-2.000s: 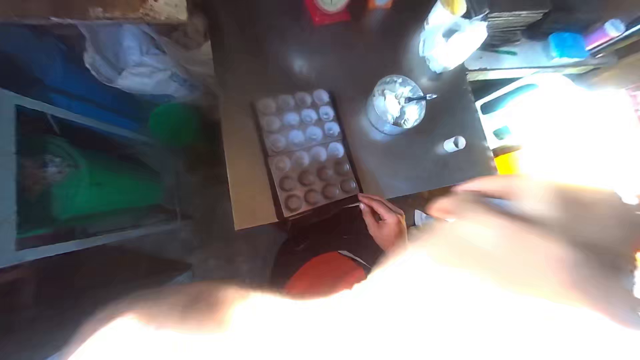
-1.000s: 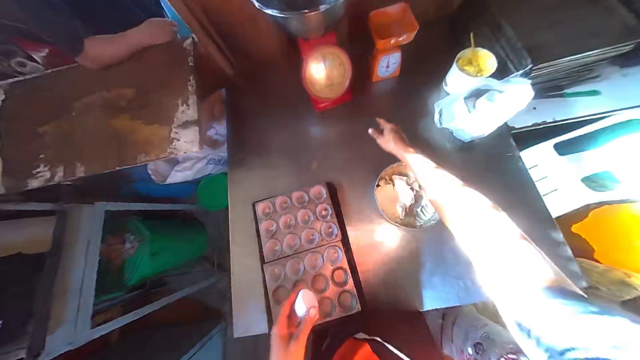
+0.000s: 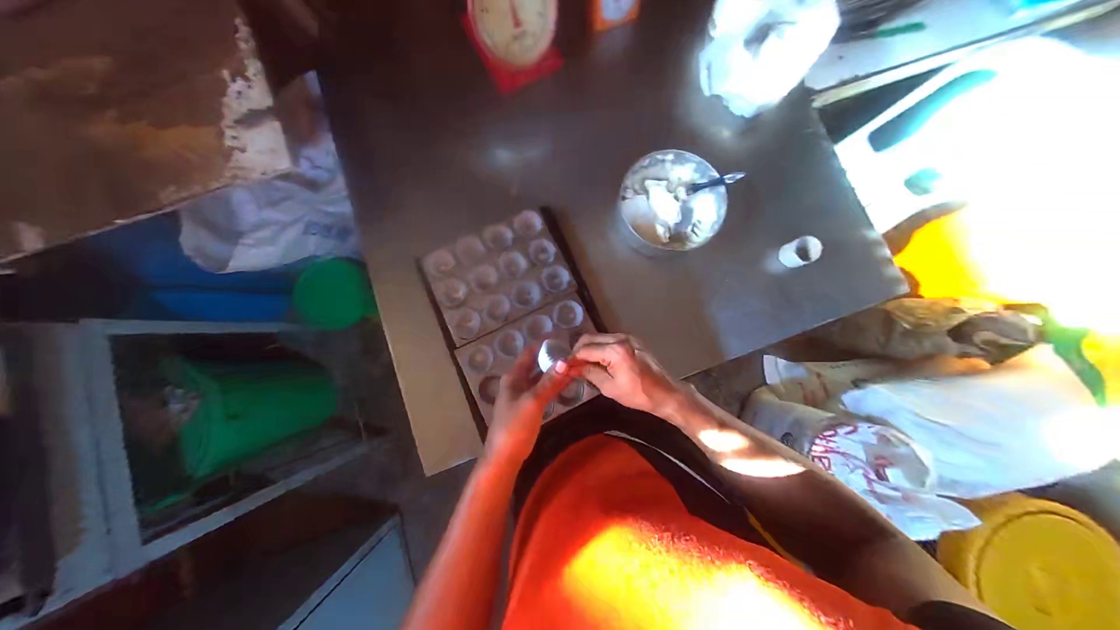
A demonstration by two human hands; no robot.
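Over the near end of two muffin trays point(image 3: 500, 286), my left hand point(image 3: 521, 394) holds a small white paper cup point(image 3: 551, 354). My right hand point(image 3: 610, 366) meets it there, fingertips pinched at the cup's edge; whether they grip the cup itself I cannot tell. The far cups of the trays look lined in white, while some near ones look dark, and my hands hide several. Right of the trays stands a round bowl point(image 3: 672, 201) of whitish mixture with a utensil resting in it. A small white cylinder, perhaps stacked paper cups point(image 3: 801, 252), lies farther right.
A red dial scale point(image 3: 514, 39) and an orange scale point(image 3: 614, 12) stand at the table's far side. A white plastic bag point(image 3: 766, 52) lies at the far right. Bags and a yellow lidded container point(image 3: 1032, 560) are at the lower right, a green bin point(image 3: 254, 411) at the left.
My right hand, stretched out beyond the bowl a second ago, is now beside my left hand over the near tray. My left hand still holds a white cup. The view has shifted strongly.
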